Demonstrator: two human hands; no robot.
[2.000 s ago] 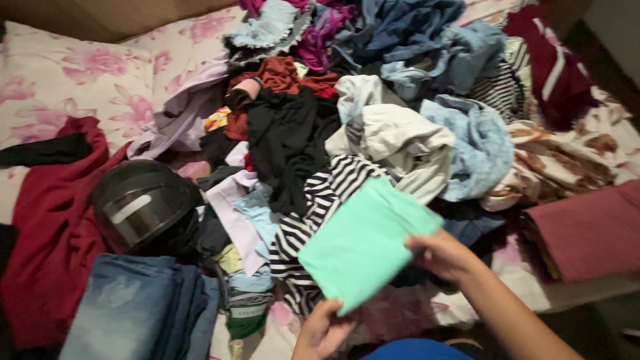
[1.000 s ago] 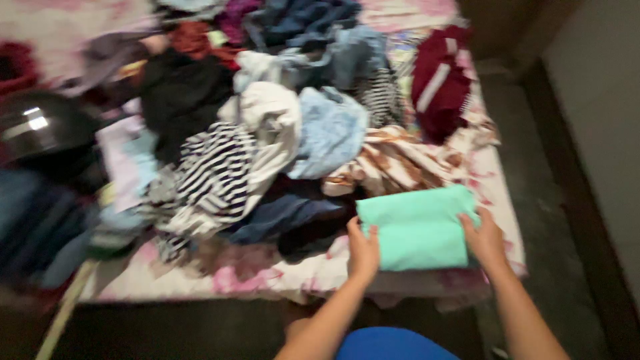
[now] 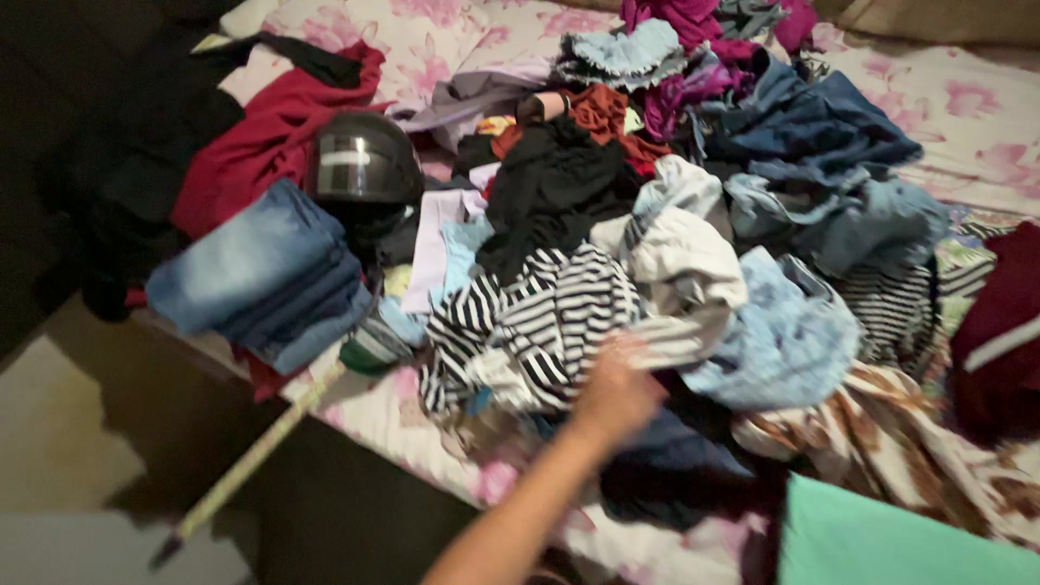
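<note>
My left hand [image 3: 619, 390] reaches into the pile of clothes, blurred, at the lower edge of a black-and-white striped garment [image 3: 561, 313]. Whether its fingers hold any cloth cannot be told. Just right of it lie a cream garment [image 3: 691, 276] and a pale blue denim piece [image 3: 784, 333], with dark navy cloth [image 3: 670, 463] below. The folded mint-green cloth [image 3: 902, 536] lies at the bottom right, partly cut off by the frame. My right hand is out of view.
A black helmet [image 3: 366, 158] sits left of the pile, beside a stack of folded jeans [image 3: 260, 272]. A patterned stick [image 3: 260, 447] slants past the bed's front edge. Brown-and-white cloth [image 3: 894, 439] and a maroon garment [image 3: 1003, 341] lie at the right.
Both hands held the mint-green cloth before; now it lies at the lower right, and my left hand is off it and at the striped garment. The view has swung left.
</note>
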